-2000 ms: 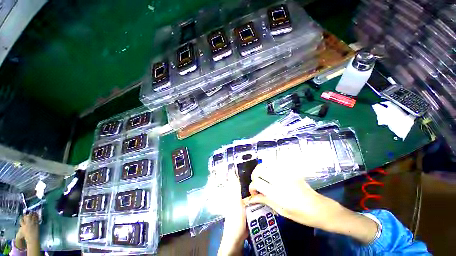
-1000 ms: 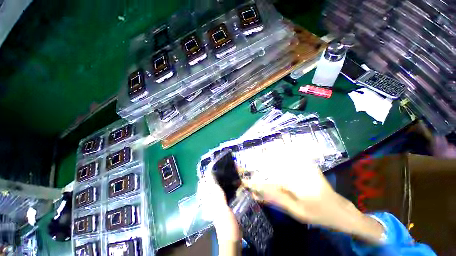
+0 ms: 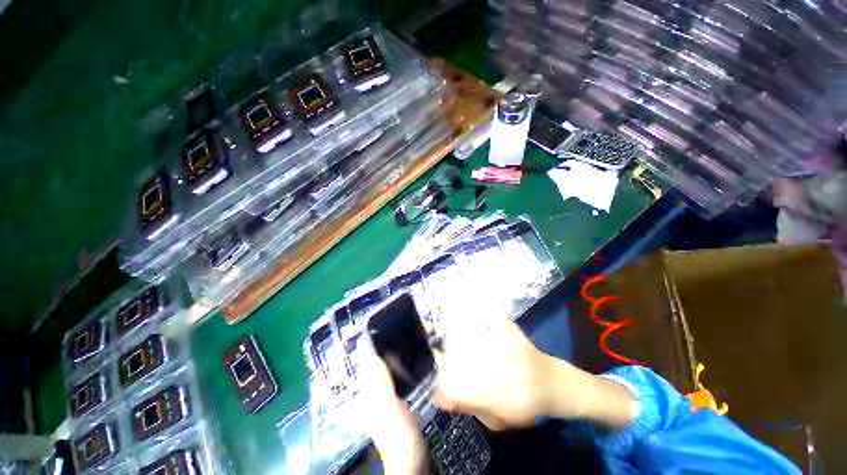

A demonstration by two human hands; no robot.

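Note:
An open flip phone (image 3: 401, 341) is in my hands, its black screen half up and its dark keypad half below, partly cut off by the bottom edge. My left hand (image 3: 385, 417) holds it from the left side. My right hand (image 3: 492, 371) is at the phone's right edge near the hinge, fingers bent together; whether it grips the phone or a small piece is hidden. Glossy lens sheets (image 3: 464, 278) lie fanned out behind the hands. A closed phone (image 3: 249, 373) lies alone on the green mat to the left.
Trays of closed phones stand at left (image 3: 139, 371) and on a wooden board (image 3: 325, 241) at the back. A white bottle (image 3: 509, 134), red marker (image 3: 497, 175), wipe (image 3: 587, 184) and keypad phone (image 3: 602, 148) lie behind. Stacked trays (image 3: 687, 83), red coiled hose (image 3: 608, 325) and cardboard box (image 3: 762, 325) are right.
The view has swung right, so the bench things sit further left and the box and an orange handle show. The phone's keypad, earlier bright and facing up, now looks dark and lower.

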